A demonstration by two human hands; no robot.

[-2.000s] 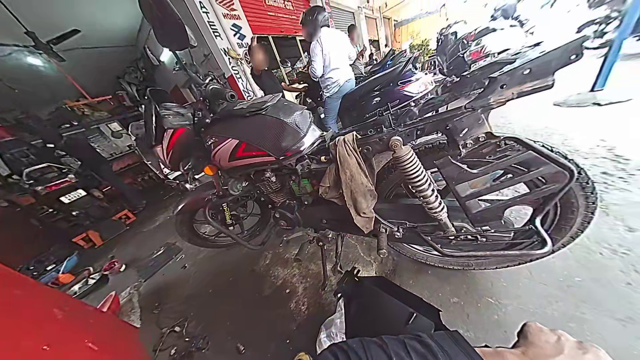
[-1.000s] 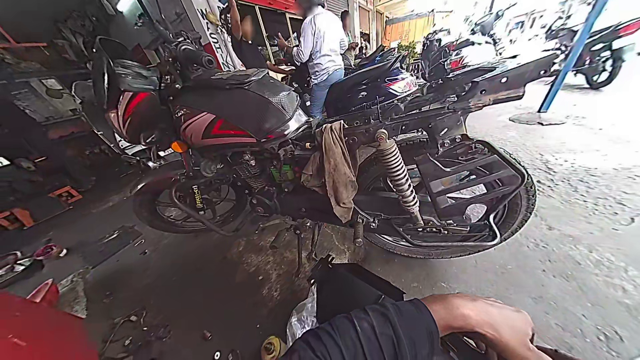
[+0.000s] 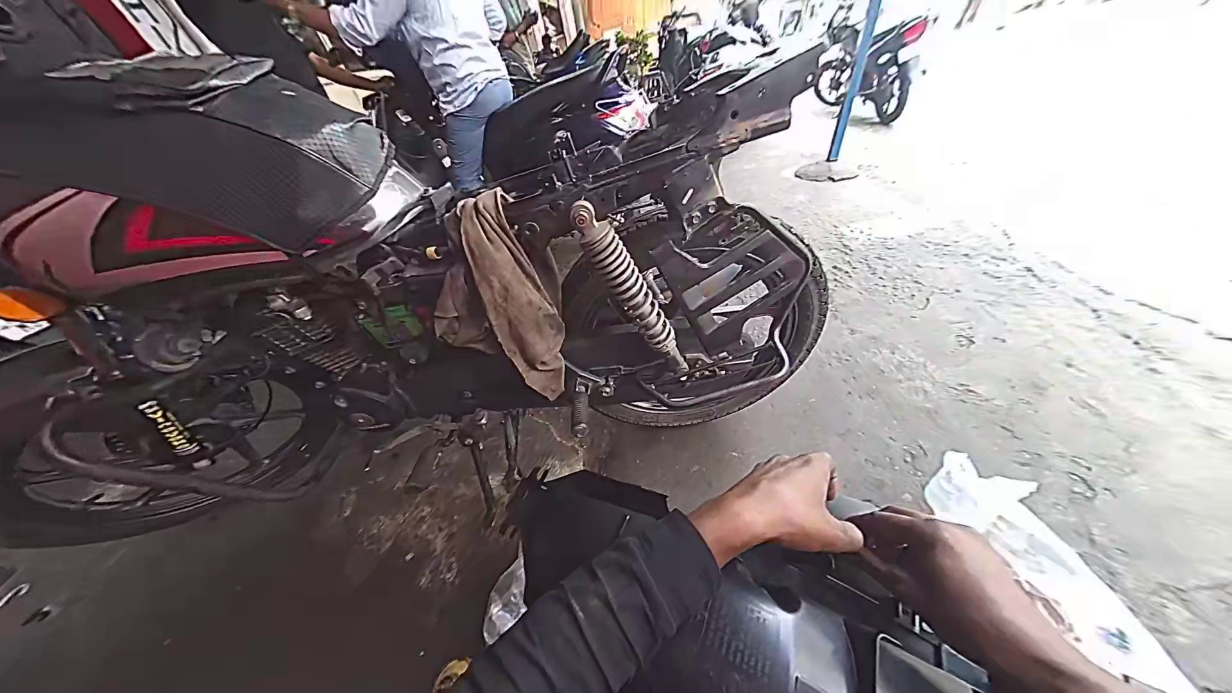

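My left hand (image 3: 784,505), at the end of a dark sleeve, has its fingers curled round a grey edge of a black plastic part (image 3: 760,626) at the lower right. My right hand (image 3: 895,539) meets it there from the right; its fingers are mostly hidden, so its hold cannot be told. Beyond my hands stands a motorcycle with its rear frame bare. A brown cloth (image 3: 510,289) hangs over its side, next to the coil-spring shock absorber (image 3: 630,284). The fuel tank (image 3: 192,164) wears a black cover.
A black panel (image 3: 587,520) lies left of my hands, with clear plastic (image 3: 505,602) beside it. White plastic sheeting (image 3: 1039,558) is on the ground at right. A person in a light shirt (image 3: 443,58) stands behind the motorcycle. A blue pole (image 3: 855,82) rises from the concrete.
My left hand, alone in view at the lower right before, now meets my right hand at the black plastic part, which has come into view. The view has moved closer to the motorcycle.
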